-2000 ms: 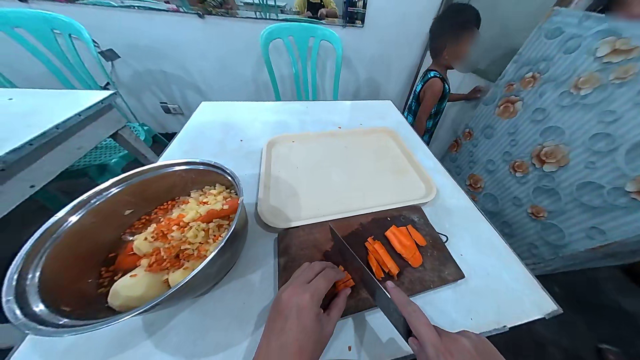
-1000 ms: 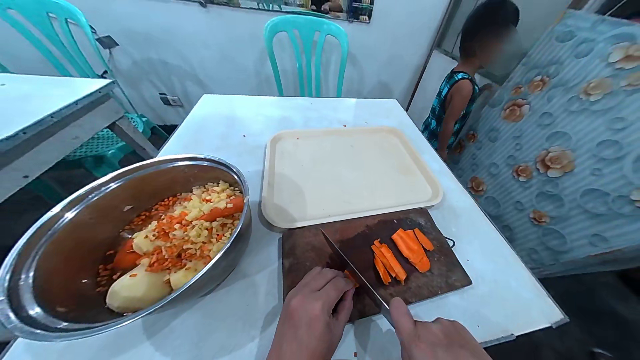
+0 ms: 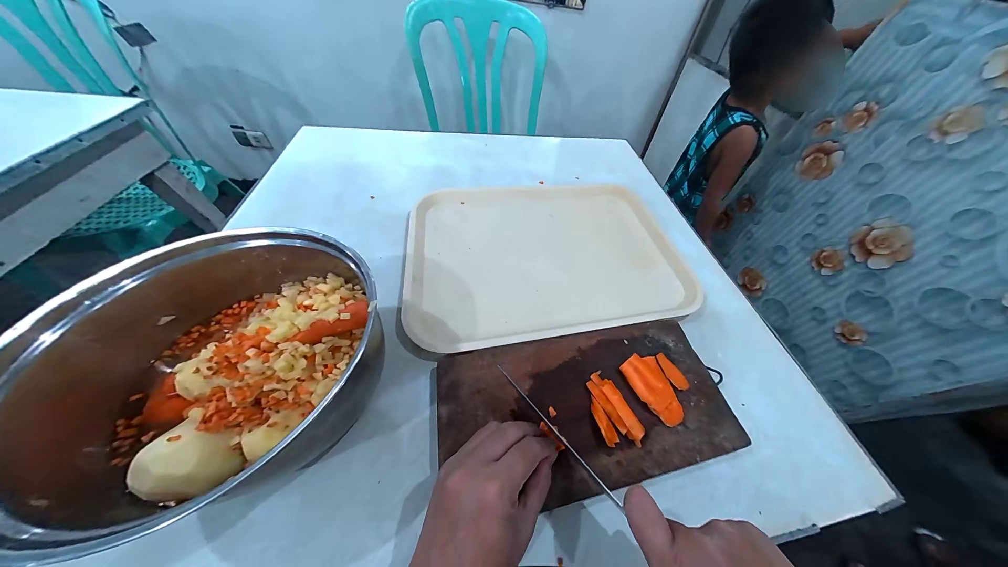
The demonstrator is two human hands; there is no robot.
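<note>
My left hand (image 3: 496, 480) holds carrot strips (image 3: 553, 435) down on a dark wooden cutting board (image 3: 488, 378), its fingers curled over most of them. In my right hand (image 3: 693, 535) is a kitchen knife (image 3: 563, 441), its blade slanting across the board right beside my left fingertips and the strips. Several carrot sticks (image 3: 614, 409) and wider carrot slices (image 3: 652, 387) lie to the right of the blade. A large metal bowl (image 3: 358, 394) at the left holds diced carrot, pale diced pieces (image 3: 287, 346), whole peeled potatoes (image 3: 185, 465) and carrot pieces.
A cream plastic tray (image 3: 543, 260) lies behind the board, touching it, on the white table (image 3: 354, 169). A green plastic chair (image 3: 476, 63) stands behind the table. Another table (image 3: 63, 130) is at left. A person (image 3: 720, 150) stands at right near a flowered curtain (image 3: 929, 197).
The person at right has moved toward the curtain. My left hand stays curled at the carrot strips, and the knife remains in my right hand. The view has tilted slightly down.
</note>
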